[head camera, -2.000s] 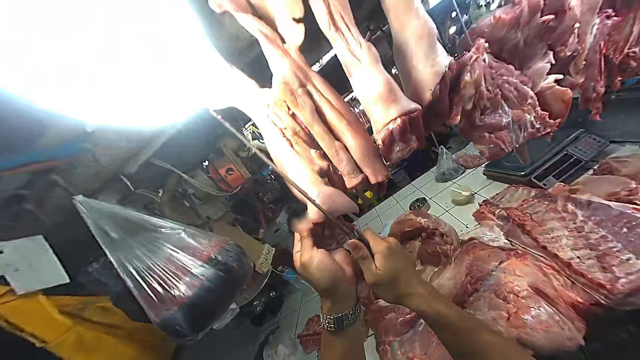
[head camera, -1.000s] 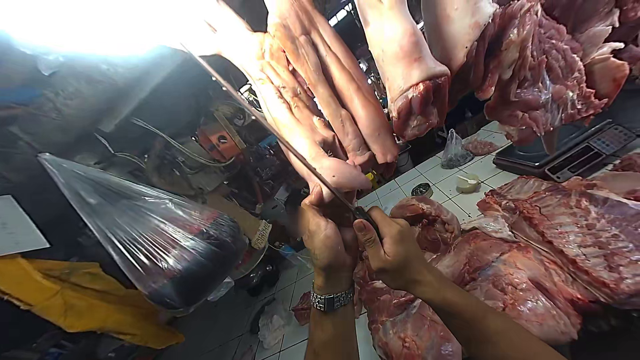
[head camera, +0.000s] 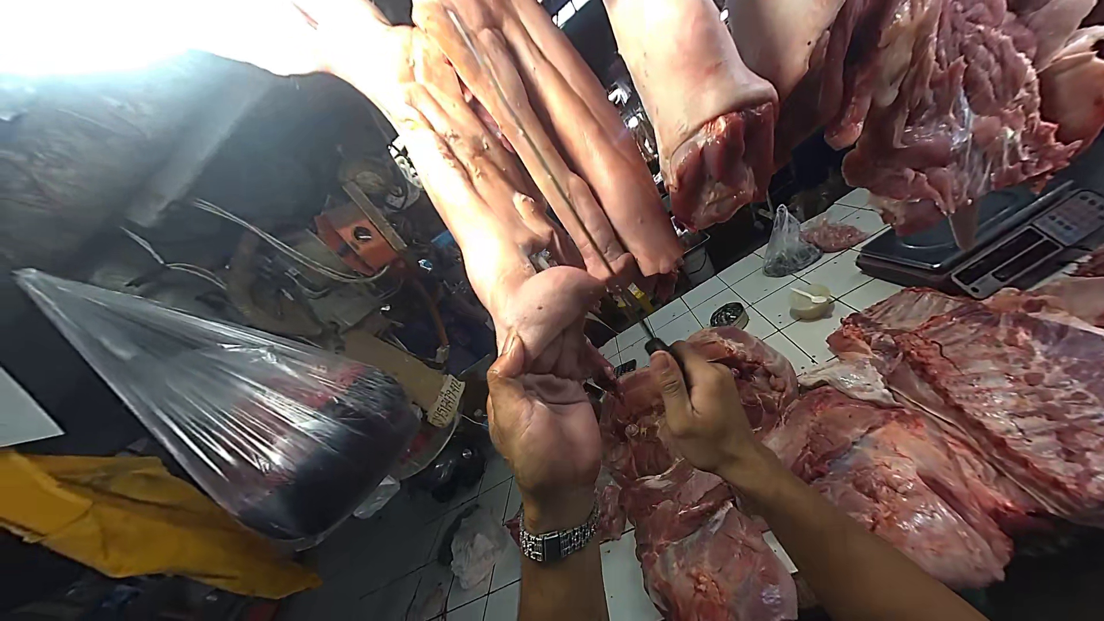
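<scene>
My left hand (head camera: 548, 423), with a metal watch on its wrist, grips the lower end of a hanging strip of pale pork skin (head camera: 552, 306). To its right, my right hand (head camera: 703, 401) is closed around the dark handle of a long, thin rod-like tool (head camera: 552, 177), a knife or a sharpening steel; which one I cannot tell. The tool slants up and left in front of the hanging pork pieces. Below and right of my hands lie large cuts of raw pork (head camera: 888, 474). A cut pork leg (head camera: 724, 164) hangs at the upper right.
A digital scale (head camera: 1009, 259) stands on the white-tiled counter (head camera: 742, 289), near a small tied plastic bag (head camera: 789, 246) and a round pale container (head camera: 811, 300). A large clear bag with dark contents (head camera: 328, 431) hangs at left, above a yellow cloth (head camera: 147, 517). More raw meat (head camera: 957, 112) hangs at upper right.
My hands have moved apart; one second ago they were close together at the lower end of the hanging pork. The tool now points up more steeply. The view has come closer.
</scene>
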